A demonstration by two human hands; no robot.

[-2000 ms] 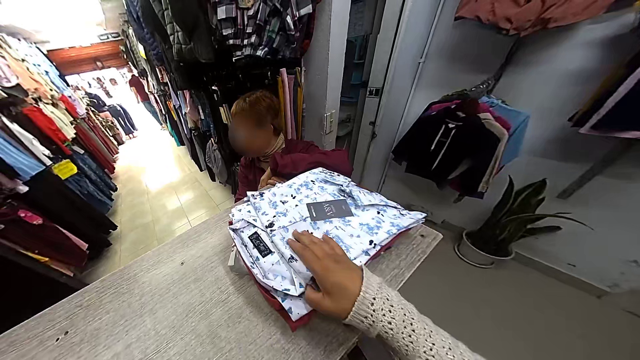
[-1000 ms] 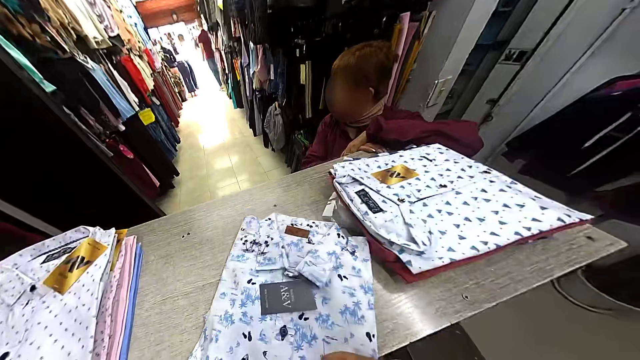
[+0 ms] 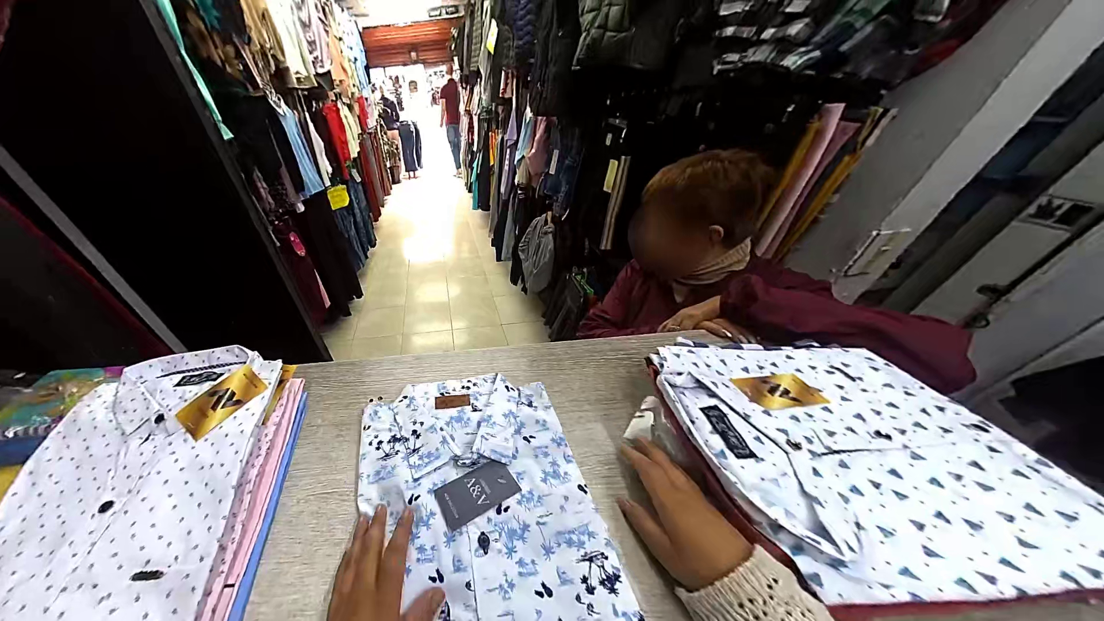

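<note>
A folded white shirt with blue palm prints [image 3: 526, 517] lies on the wooden counter, a grey tag [image 3: 477, 494] on its front. My left hand [image 3: 375, 565] rests with spread fingers on its lower left edge. My right hand [image 3: 686, 517] lies fingers apart between this shirt and the right-hand pile, touching the pile's near side. On top of that pile is a white shirt with dark triangle prints [image 3: 931, 492] and a gold tag [image 3: 780, 391]. At the left a white shirt with small dark prints [image 3: 112, 492] tops a stack with pink and blue shirts beneath.
A person in a maroon jacket [image 3: 785, 302] leans on the far side of the counter [image 3: 328, 431], hands folded by the right pile. Clothes racks line both sides of a tiled aisle [image 3: 431, 293]. Another person [image 3: 450, 116] stands far down it.
The palm-print shirt was on top of the right pile at first, under a hand; now it lies mid-counter. My right hand has come into view beside the right pile, and more of my left hand shows.
</note>
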